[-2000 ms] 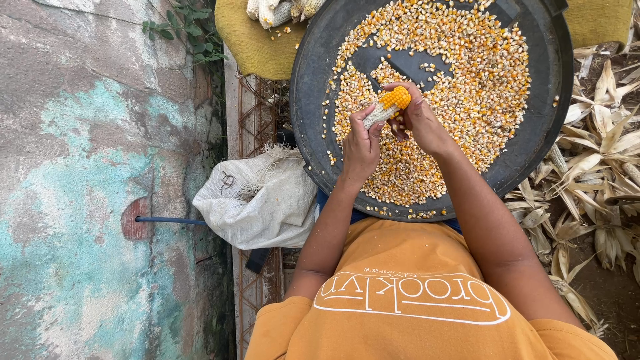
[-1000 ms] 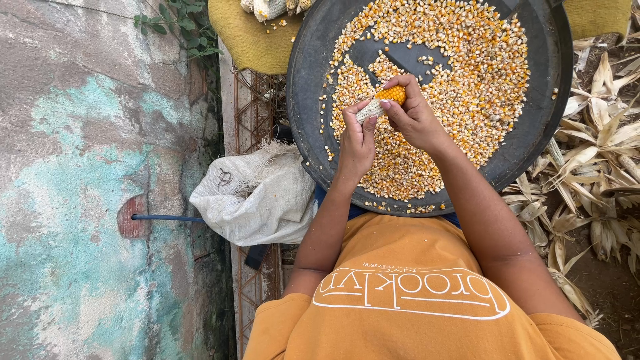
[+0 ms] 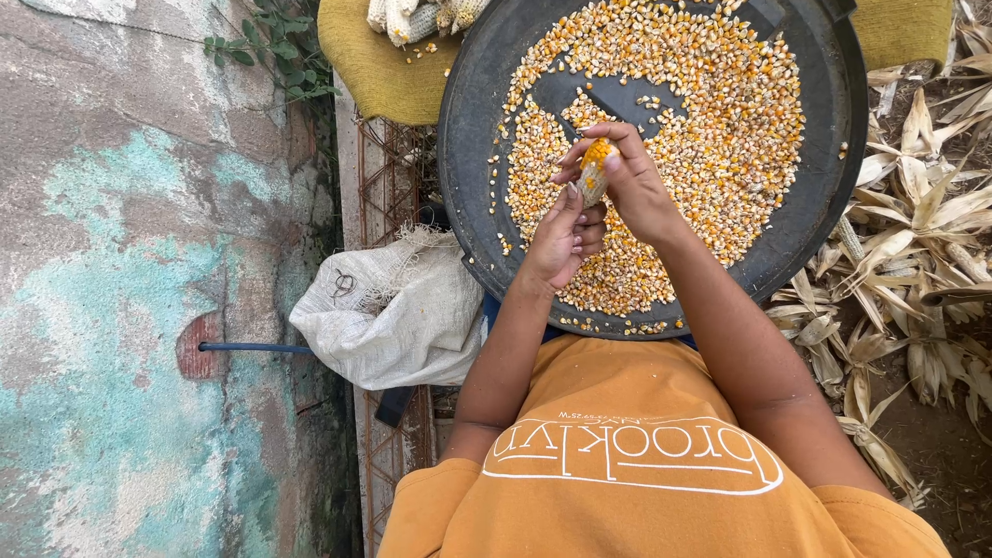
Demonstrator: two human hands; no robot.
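Observation:
A partly shelled corn cob [image 3: 595, 167] is between my two hands, its tip still bearing yellow kernels and its lower part mostly bare. My left hand [image 3: 564, 240] grips the lower end with thumb and fingers. At the upper end, my right hand [image 3: 629, 174] has its fingers curled around the cob, the thumb against the kernels. Below the hands, a round black plastic tray [image 3: 814, 186] rests over my lap. Loose corn kernels [image 3: 721, 116] in yellow and white are spread over much of it.
Bare cobs [image 3: 422, 19] lie on a mustard-coloured cloth [image 3: 364, 70] at the upper left. A white woven sack [image 3: 403, 325] stands beside the tray, near a painted wall [image 3: 139, 271] with a blue rod [image 3: 256, 348]. Dry corn husks [image 3: 922, 186] cover the ground at the right.
The cob has turned from slanting to the right to more upright. My right hand has shifted around its kernelled end, and more of the cob's side shows bare patches.

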